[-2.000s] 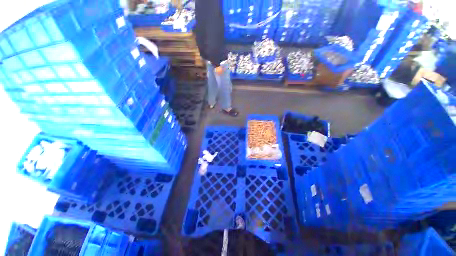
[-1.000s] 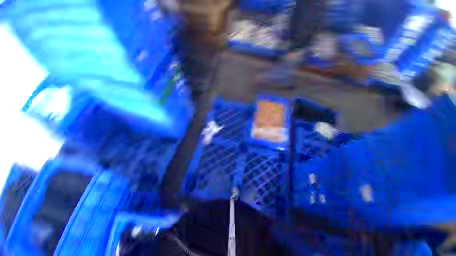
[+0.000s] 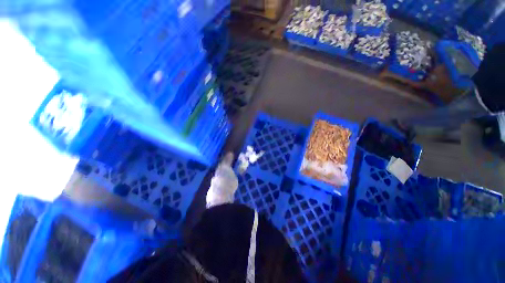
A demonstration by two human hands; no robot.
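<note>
A white-gloved hand (image 3: 222, 185), which looks like my left hand, reaches forward from a dark sleeve at lower centre. Its fingertips are beside the left edge of a blue plastic pallet (image 3: 288, 185); the blur hides whether the fingers are closed, and no held thing shows. Crumpled white scraps (image 3: 249, 158) lie on the pallet just right of the fingertips. A blue crate of orange-brown small parts (image 3: 329, 141), with whitish material at its near end, stands on the pallet. My right hand is not in view.
Tall blue crate stacks (image 3: 166, 72) stand at left. A crate of white pieces (image 3: 62, 117) is beyond them. A crate of black parts (image 3: 382, 141) with a white sheet (image 3: 400, 169) is at right. Filled crates (image 3: 372, 45) line the back. A dark-clothed person (image 3: 491, 77) is cut off at right.
The view has turned left and tilted, so the pallet and crates sit further right. The white-gloved hand has come into view. The person has shifted from upper left to the right edge.
</note>
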